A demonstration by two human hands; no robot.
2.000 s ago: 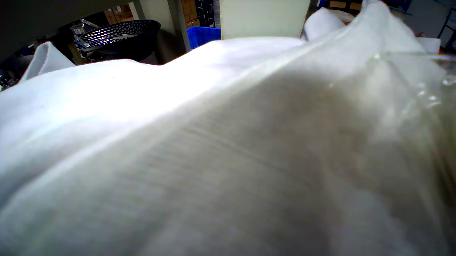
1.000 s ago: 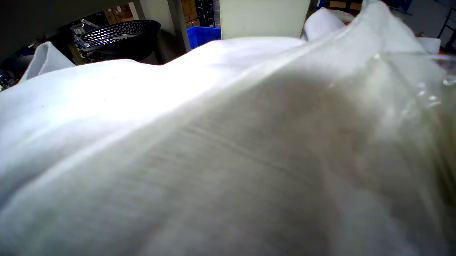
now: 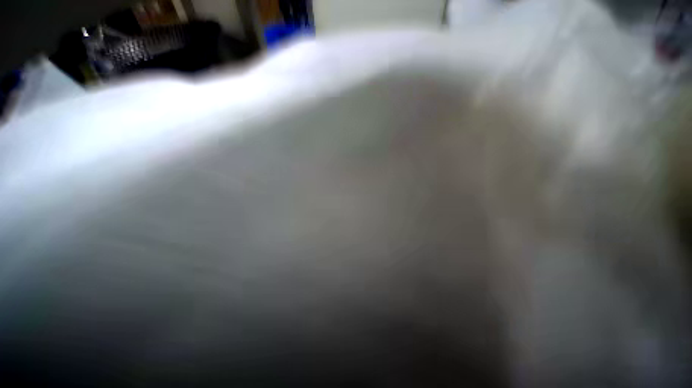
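A white sheet (image 3: pixel 250 174) lies very close to the camera and fills most of the head view. It is strongly blurred, brighter along its upper left part and grey in the middle and lower part. Its folds rise towards the upper right. Neither my left hand nor my right hand can be made out. No cable or coil can be made out.
Beyond the sheet's far edge are a dark perforated basket or chair (image 3: pixel 155 49) at upper left, a blue box (image 3: pixel 288 35) and a pale panel (image 3: pixel 379 14) at top centre. All are blurred.
The whole view has shifted and blurred. The background things and the sheet's far edge now sit higher in the picture, and the lower part is darker.
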